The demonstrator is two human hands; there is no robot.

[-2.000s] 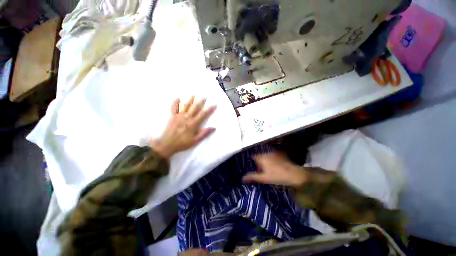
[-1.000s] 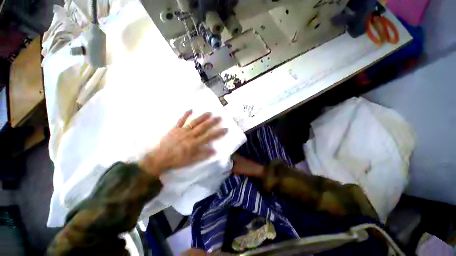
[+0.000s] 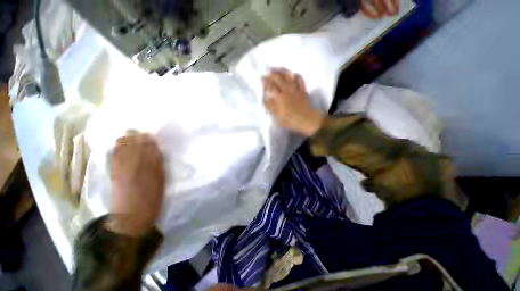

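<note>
A white fabric panel (image 3: 199, 136) spreads over the machine table, up to the sewing machine (image 3: 239, 28) and down over the table's front edge. My left hand (image 3: 137, 173) lies on the panel at the left, blurred; its fingertips are not clear. My right hand (image 3: 291, 99) is on the panel's right part, near the front of the machine bed. Its fingers are bent on the cloth; whether they pinch it I cannot tell. The needle area is blurred and partly cut off by the top edge.
The lamp (image 3: 50, 79) on its gooseneck is at the upper left. Orange-handled scissors (image 3: 379, 7) lie at the table's right end. More white cloth (image 3: 393, 108) is at the right below the table, by the pale wall (image 3: 479, 91). The striped apron (image 3: 279, 221) covers my lap.
The view has shifted, with the machine now higher in the picture. My right hand has come up from below the table edge onto the panel, which now covers the table further right. My left hand has moved left.
</note>
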